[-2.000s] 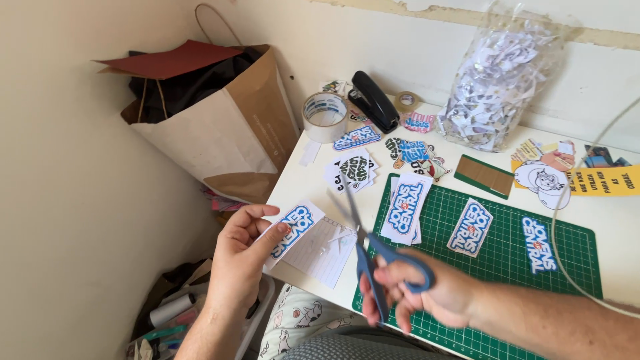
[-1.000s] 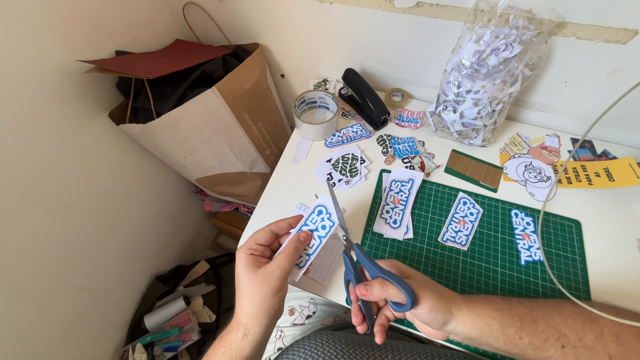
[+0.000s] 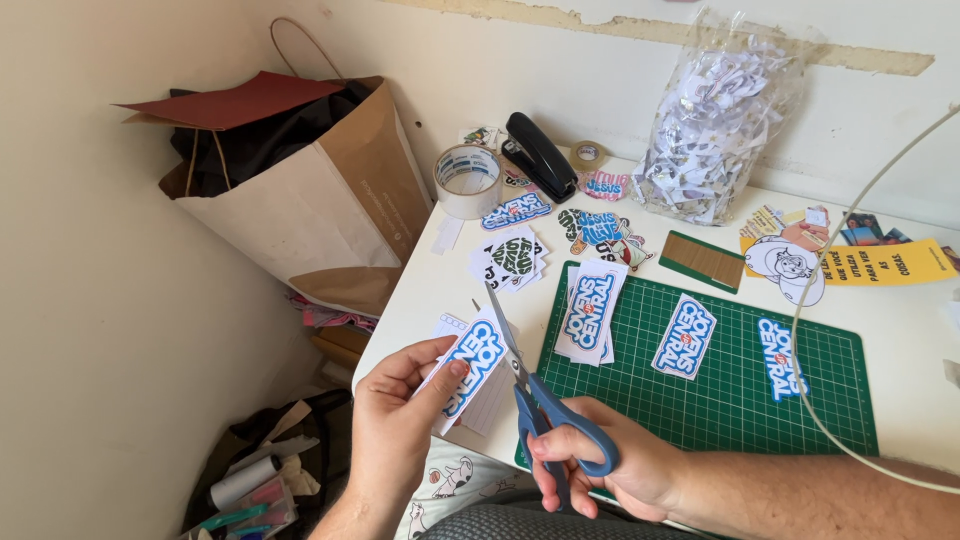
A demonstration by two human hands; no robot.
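Note:
Between its thumb and fingers, my left hand (image 3: 409,405) pinches a printed sticker (image 3: 474,367) with blue-edged lettering, tilted over the table's front edge. My right hand (image 3: 607,457) has its thumb and fingers in the blue handles of a pair of scissors (image 3: 551,412). The scissor blades are parted and lie at the sticker's upper right edge. Beneath the sticker is lined paper (image 3: 487,409). Similar stickers rest on the green cutting mat (image 3: 825,435): a small stack (image 3: 592,315) at its left, a single one (image 3: 684,336) near the middle and another (image 3: 780,360) at the right.
Behind the mat are a roll of clear tape (image 3: 469,184), a black stapler (image 3: 538,157), loose cut stickers (image 3: 604,229) and a plastic bag of paper scraps (image 3: 712,127). A pale cable (image 3: 814,262) crosses the right side. A large paper bag (image 3: 300,202) stands left of the table.
The scissors, clear of the sticker's edge two seconds ago, are now against it. My left hand has turned the sticker more upright since then.

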